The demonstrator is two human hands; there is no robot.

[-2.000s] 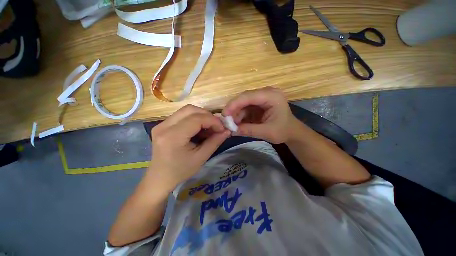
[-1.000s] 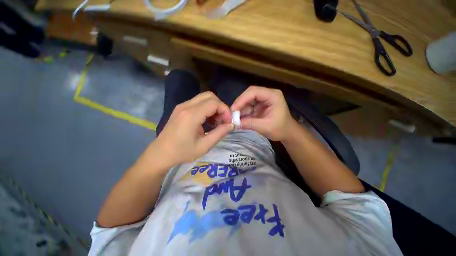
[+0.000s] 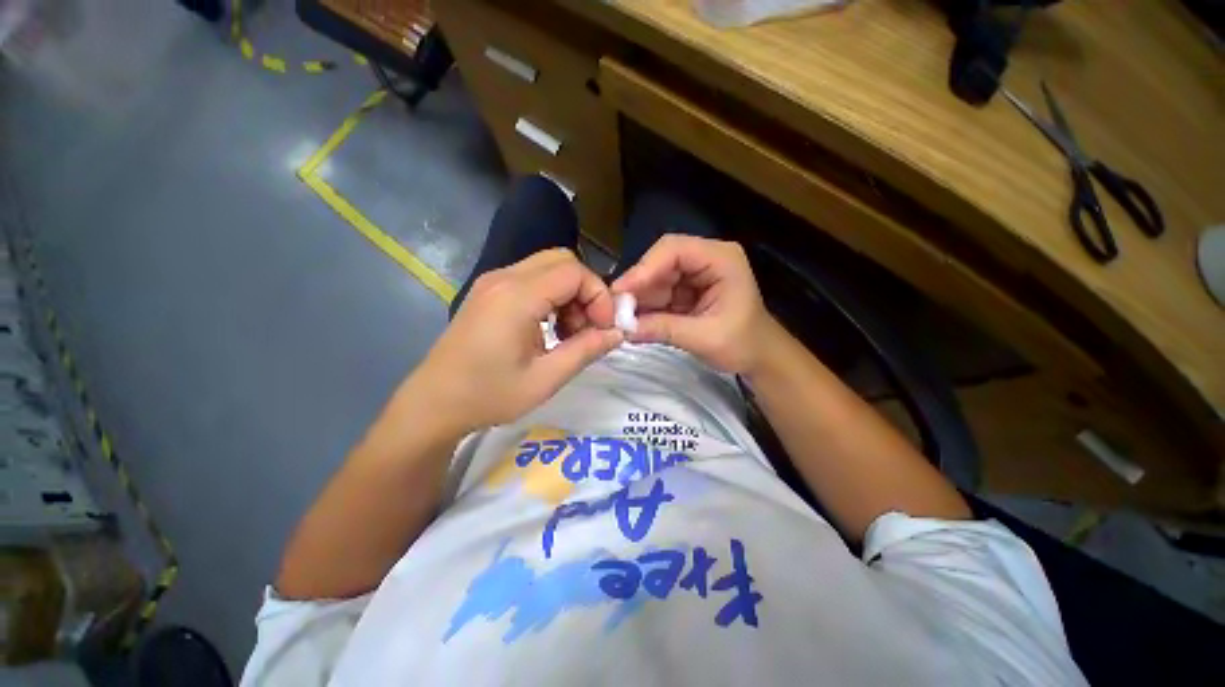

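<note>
A small white piece, perhaps foam padding, is pinched between the fingertips of both hands above my lap. My left hand holds it from the left side, with thumb and index finger. My right hand holds it from the right side in the same way. The fingers cover most of the piece, so its full shape is hidden. Another bit of white shows between the fingers of my left hand.
The wood-grain desk with drawers stands ahead and to the right. Black-handled scissors, a black strap and part of a white bottle lie or stand on it. Grey floor with yellow lines is at the left.
The view has swung left and down, so the desk has shifted up and right and the tape roll has left the picture. Both hands keep pinching the white piece, now over the lap.
</note>
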